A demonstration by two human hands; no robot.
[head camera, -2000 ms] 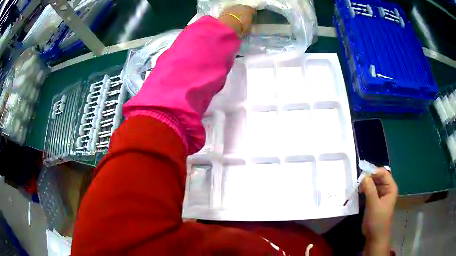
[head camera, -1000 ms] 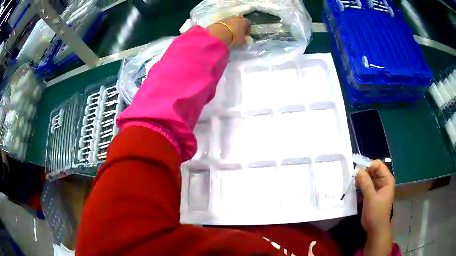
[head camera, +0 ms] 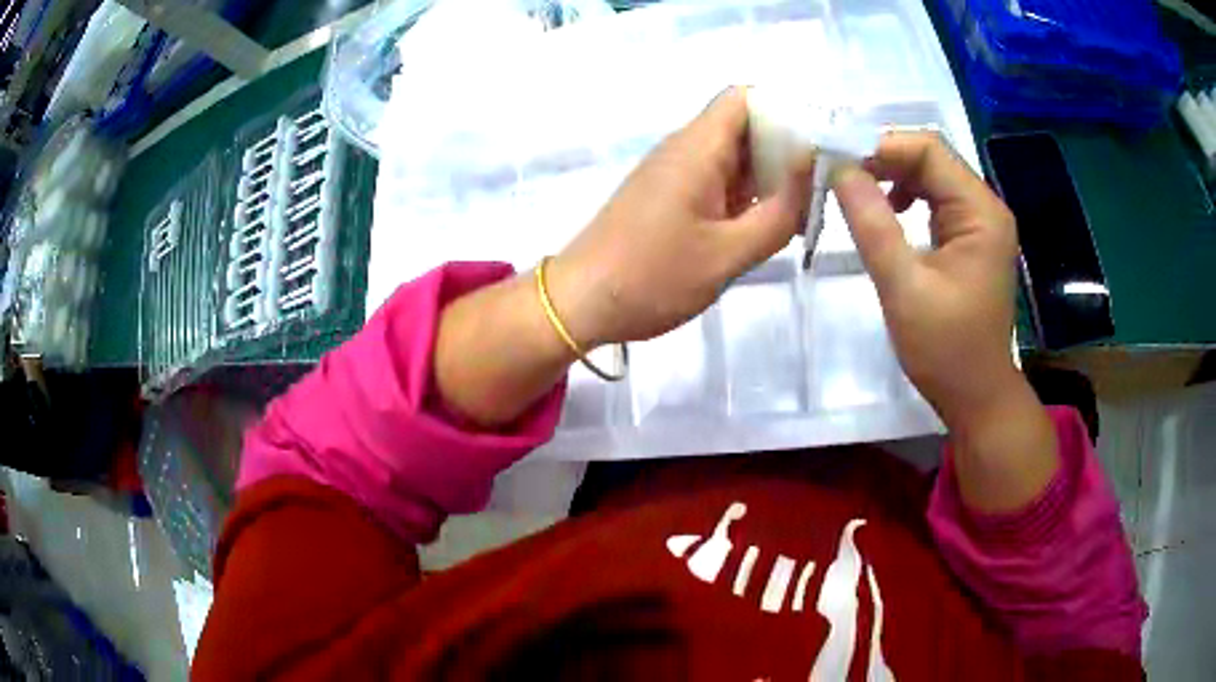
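My left hand (head camera: 680, 220) holds a smooth white plastic housing (head camera: 780, 144) between thumb and fingers. My right hand (head camera: 934, 253) grips a shaft part (head camera: 816, 220) by its white end, with the thin rod pointing down and its tip dark. The two parts are close together above the white blister tray (head camera: 600, 400); whether they touch is hidden by the fingers and glare.
Clear blister tray with rodded parts (head camera: 283, 227) lies at left, beside ribbed clear trays (head camera: 180, 287). A clear plastic bag (head camera: 358, 80) is at upper left. A smartphone (head camera: 1051, 240) lies at right, below blue plastic trays (head camera: 1067, 53).
My left hand has come back from the clear bag at the far side, now with the white housing. My right hand has moved up and left with the shaft part to meet it.
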